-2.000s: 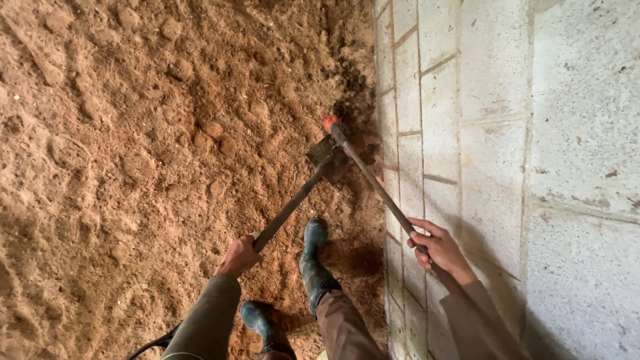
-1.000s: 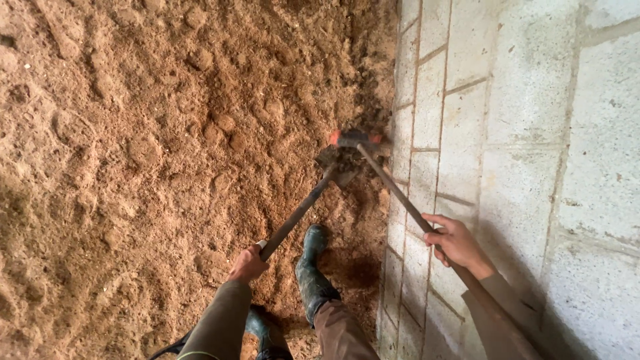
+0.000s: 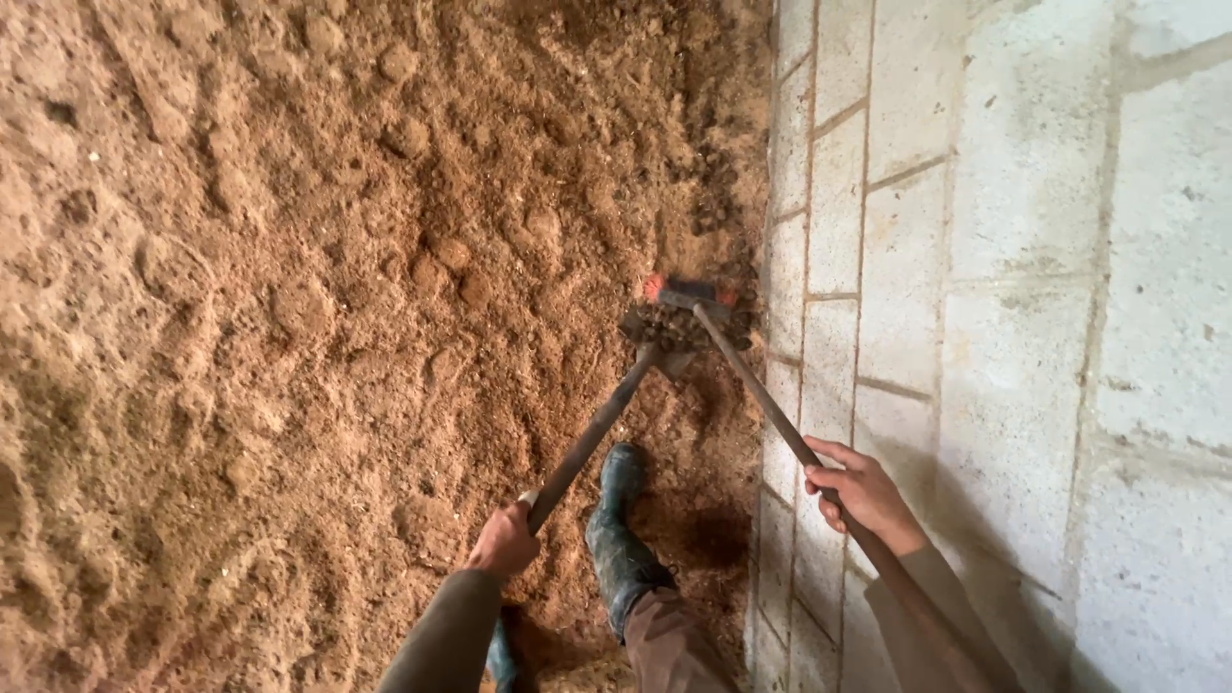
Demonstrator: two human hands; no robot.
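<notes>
My left hand (image 3: 505,541) is closed around the wooden handle of a shovel (image 3: 589,438), whose blade lies on the ground near the wall. Dark clumps (image 3: 674,329) rest on and around the blade and partly cover it. The long handle of a broom (image 3: 765,399) runs through my right hand (image 3: 859,489), with my fingers curled about it. The broom's head (image 3: 691,292), dark with orange bristles at its ends, sits just beyond the shovel blade, against the clumps.
A whitewashed block wall (image 3: 1020,346) rises along the right side. Loose brown bedding or soil (image 3: 289,346), uneven and lumpy, covers the ground. More dark clumps (image 3: 714,183) lie along the wall's foot. My rubber boot (image 3: 618,520) stands below the shovel blade.
The broom head has turned from nearly end-on to lying across the far side of the shovel blade. More dark clumps now show at the blade. Both hands keep their holds.
</notes>
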